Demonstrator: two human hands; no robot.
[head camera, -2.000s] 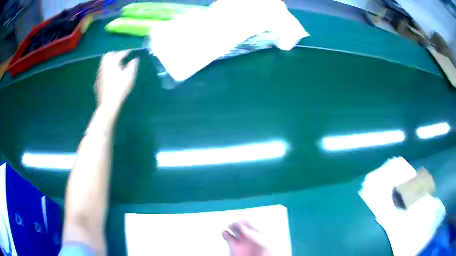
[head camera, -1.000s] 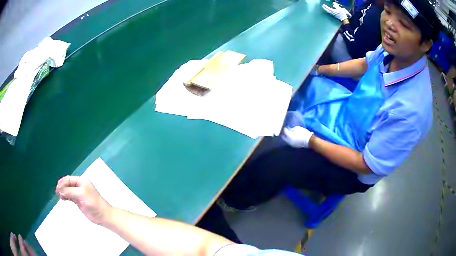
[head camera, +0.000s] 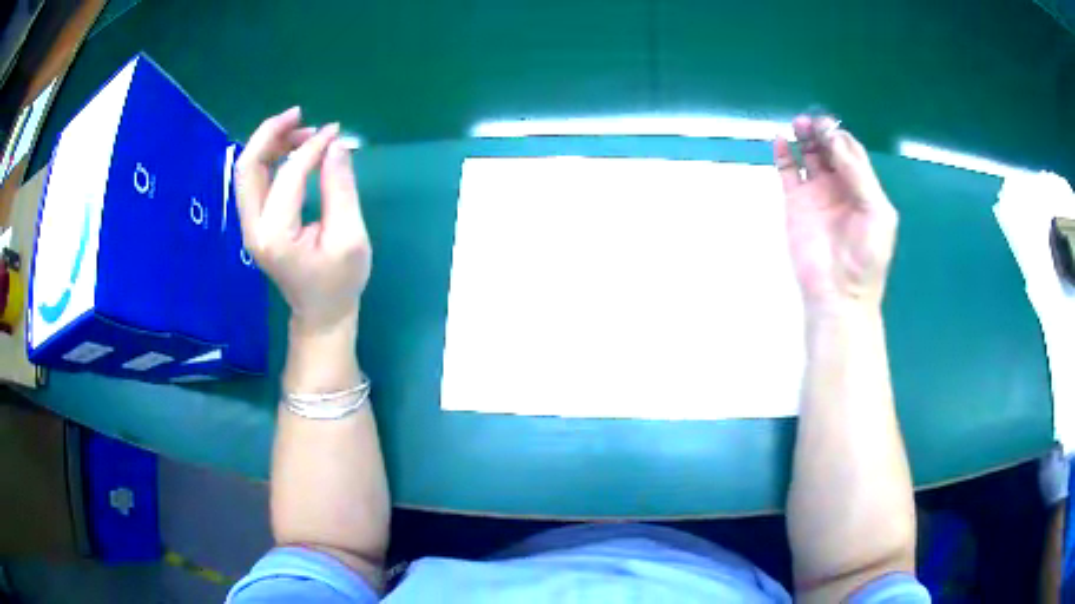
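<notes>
A large blank white sheet (head camera: 625, 289) lies flat on the green bench between my hands. My left hand (head camera: 304, 218) is raised to the left of the sheet, bare, with fingers bent and apart and nothing visible in it. My right hand (head camera: 839, 207) is over the sheet's right edge, palm partly up with fingers curled. A faint glint shows at its fingertips; whether it holds something tiny cannot be told. Closed blue-and-white boxes (head camera: 165, 224) stand side by side at the left, beyond my left hand.
A yellow and red roll (head camera: 10, 295) sits at the far left edge. White sheets (head camera: 1037, 254) with a brown piece (head camera: 1064, 245) lie at the right edge. A coworker's gloved hand (head camera: 1054, 474) shows at the lower right. The bench's front edge runs close to my body.
The view has swung back from the coworker on the right to the sheet and the blue boxes. Both my hands are now raised apart on either side of the sheet.
</notes>
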